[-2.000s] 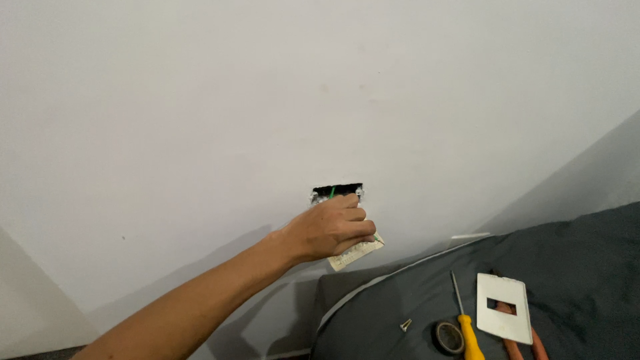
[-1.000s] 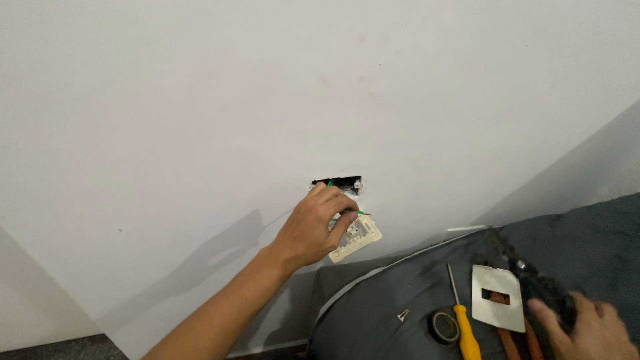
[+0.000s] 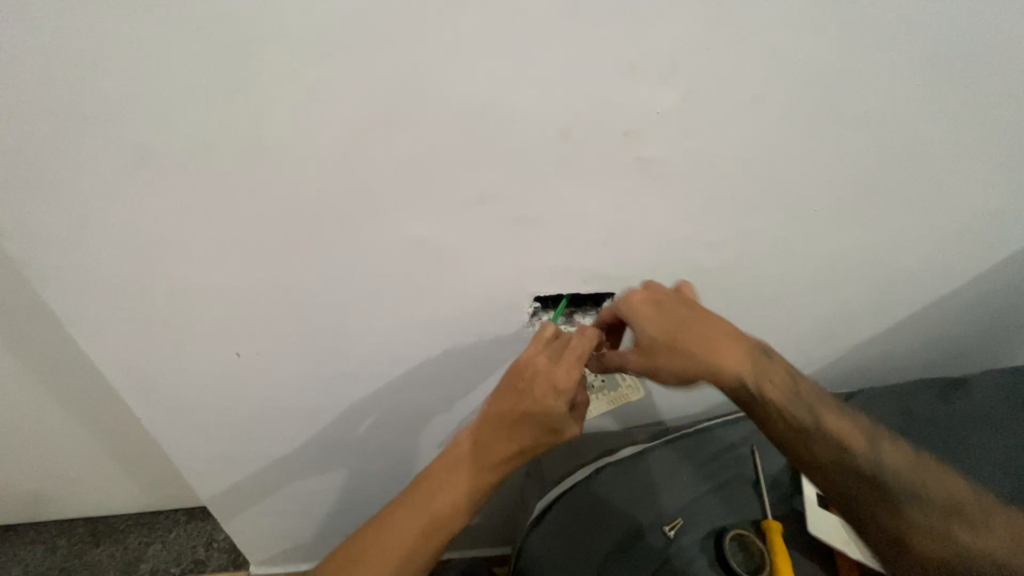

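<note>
My left hand [image 3: 548, 380] is at the rectangular wall opening [image 3: 588, 302], its fingers closed around a green wire [image 3: 562, 308] that comes out of the hole. Just below the opening, a cream electrical faceplate [image 3: 616, 394], its back side showing, hangs partly behind my left hand. My right hand [image 3: 668, 332] meets the left at the lower right of the hole, thumb and forefinger bent towards the wire and plate. The fingertips overlap and blur, so whether the right hand grips anything cannot be made out.
On the dark grey cushioned surface [image 3: 624, 488] at lower right lie screws [image 3: 673, 528], a roll of tape [image 3: 744, 552], a screwdriver with a yellow handle [image 3: 774, 544] and a white cover frame [image 3: 832, 524]. My right forearm partly covers the frame. Dark flooring [image 3: 120, 544] shows at lower left.
My right hand, over the tools at lower right a second ago beside a dark-handled tool, has moved up and left to the wall opening. My left hand stays by the hole.
</note>
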